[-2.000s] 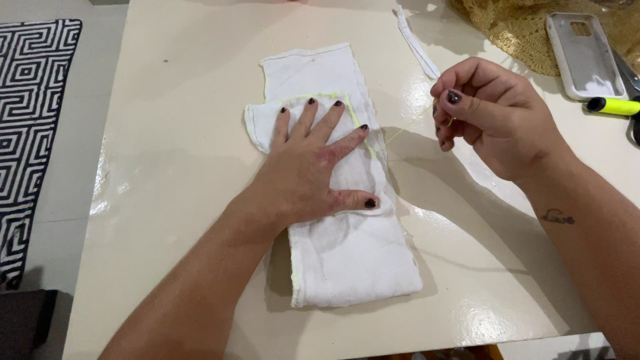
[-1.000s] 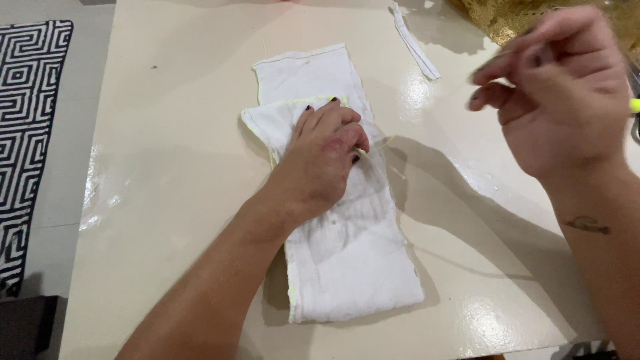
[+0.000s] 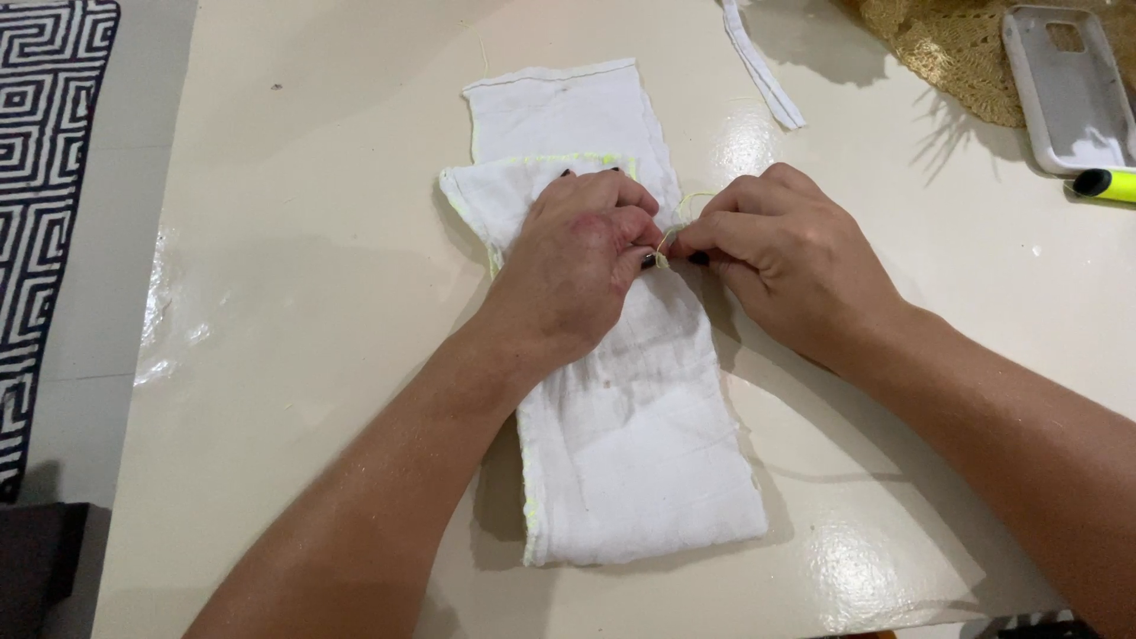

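Note:
A folded white cloth [image 3: 648, 426] with neon-yellow stitching along its edges lies lengthwise on the cream tabletop. My left hand [image 3: 581, 257] rests over its middle and pinches the cloth's right edge between thumb and forefinger. Close against those fingertips, my right hand [image 3: 772, 248] has its thumb and forefinger pinched together at the same edge. A yellow thread [image 3: 697, 195] loops up beside the right fingertips and runs to the pinched edge. Whether a needle is between the fingers cannot be told.
A narrow white fabric strip [image 3: 763, 67] lies beyond the right hand. At the upper right are a gold crocheted cloth [image 3: 954, 67], a pale phone case [image 3: 1069, 98] and a neon-yellow marker with a black end [image 3: 1109, 185]. Patterned black-and-white rug [image 3: 53, 177] lies on the floor at left.
My right hand, raised away at the upper right a second ago, has come down and left to the cloth's edge. My left hand, spread flat two seconds ago, now pinches that edge.

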